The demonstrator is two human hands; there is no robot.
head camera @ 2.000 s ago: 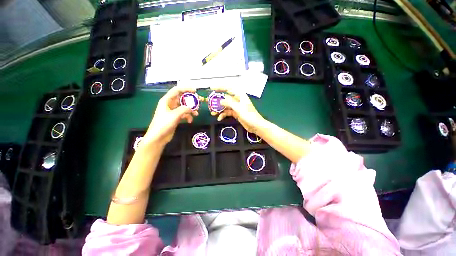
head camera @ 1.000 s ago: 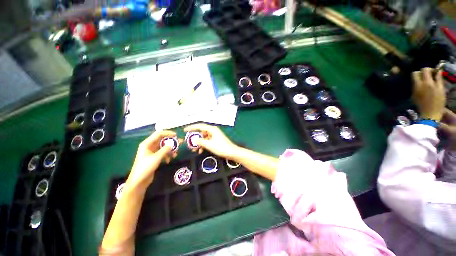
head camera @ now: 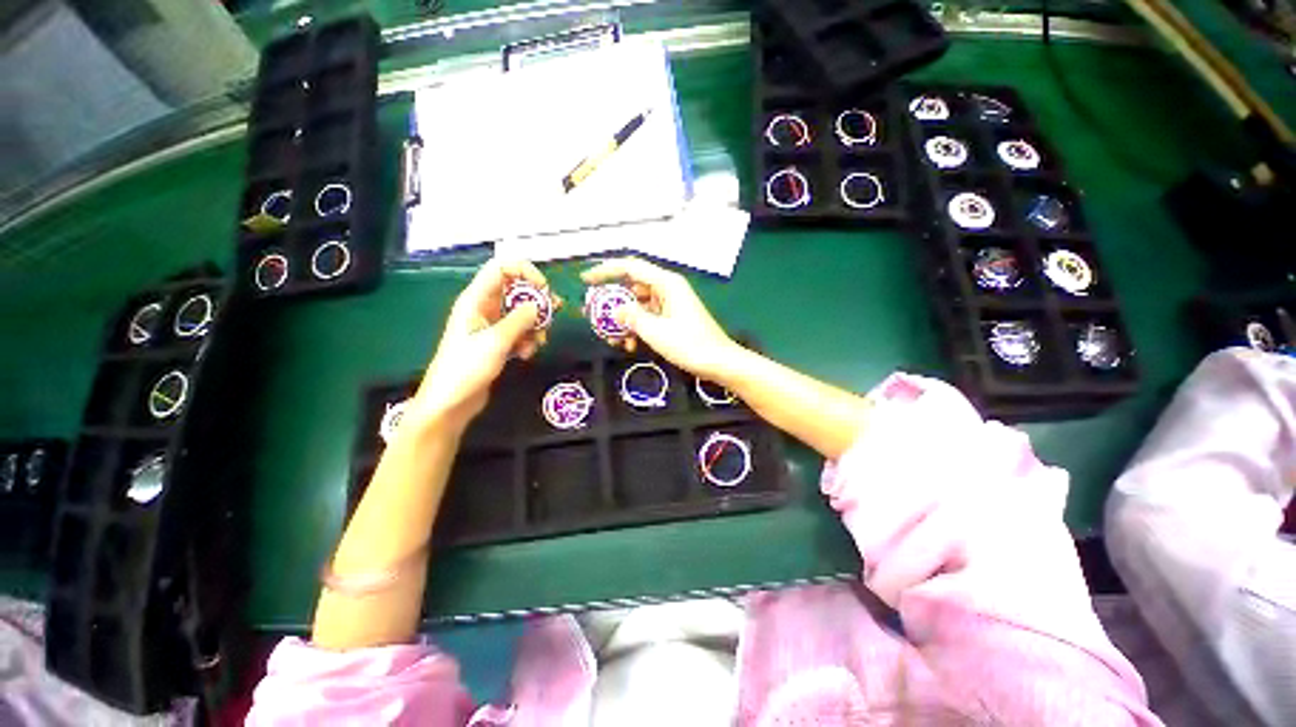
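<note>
My left hand (head camera: 490, 341) is shut on a watch head (head camera: 527, 304), and my right hand (head camera: 661, 318) is shut on another watch head (head camera: 613, 311). The two heads are side by side, apart, above the back edge of the black compartment tray (head camera: 566, 524). Both faces look purple and white; fingers cover part of each. In the tray, a purple-faced head (head camera: 567, 406), dark-faced heads (head camera: 644, 384) and a head with a red line (head camera: 725, 459) lie in pockets. Another head at the tray's left is partly hidden by my left forearm.
A clipboard with a white record sheet (head camera: 526, 156) and a yellow and black pen (head camera: 606, 151) lies behind my hands. A loose paper slip (head camera: 706, 239) is beside it. Black trays with heads stand at left (head camera: 309, 142) and right (head camera: 981, 256). Another person's pale sleeve (head camera: 1208, 497) is at right.
The camera view swung up and right, then came back. Both hands still hold the heads; the faces now show more pattern. The neighbour's hands, seen a second ago, are out of view.
</note>
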